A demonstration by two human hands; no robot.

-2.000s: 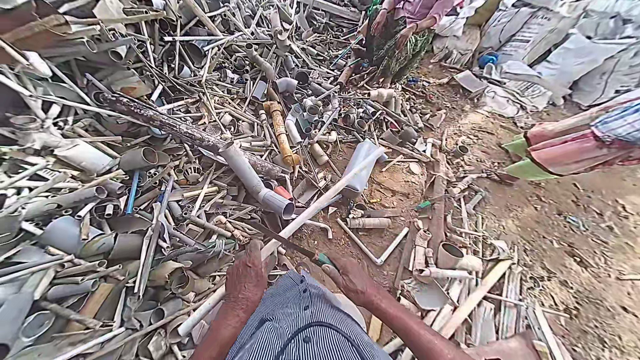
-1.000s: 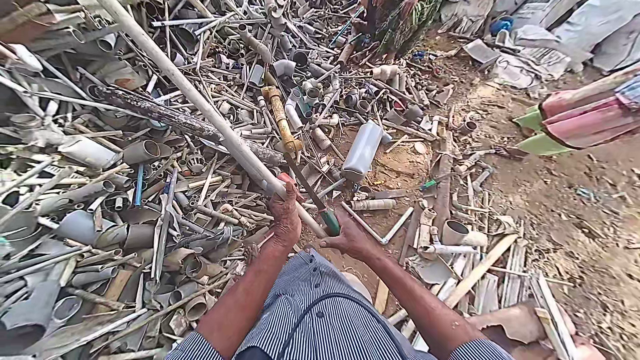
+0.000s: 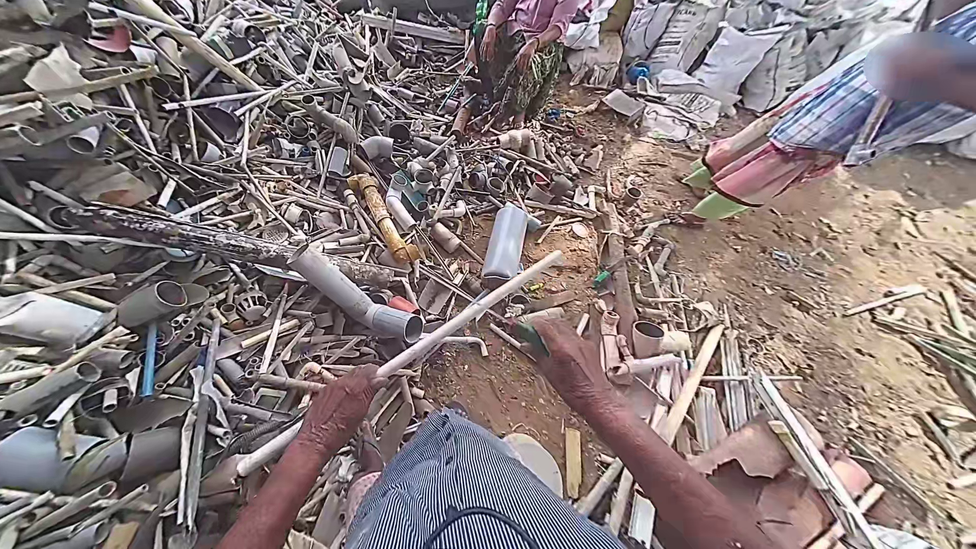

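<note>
My left hand [image 3: 341, 406] is closed around a long, thin white plastic pipe [image 3: 480, 305], which slants from lower left to upper right in front of me. My right hand [image 3: 563, 351] grips a green handle [image 3: 531, 338] to the right of the pipe; a thin dark blade seems to run from it toward the upper left, apart from the pipe's far end. Beyond the pipe lie a grey elbow pipe [image 3: 354, 297], a yellowed pipe fitting [image 3: 383, 219] and a grey-white plastic container [image 3: 505, 242].
Heaped scrap pipes surround a dark, stained pole [image 3: 175, 231] on the left. A person [image 3: 530, 38] sits at the top; another person [image 3: 808, 137] stands at the right, on bare soil. White sacks [image 3: 736, 57] are piled behind. Split strips and broken pipe [image 3: 762, 450] lie at lower right.
The pipe in my left hand, which reached up past the top left a second ago, now slants toward the upper right. My right hand has moved away from the pipe with the green handle.
</note>
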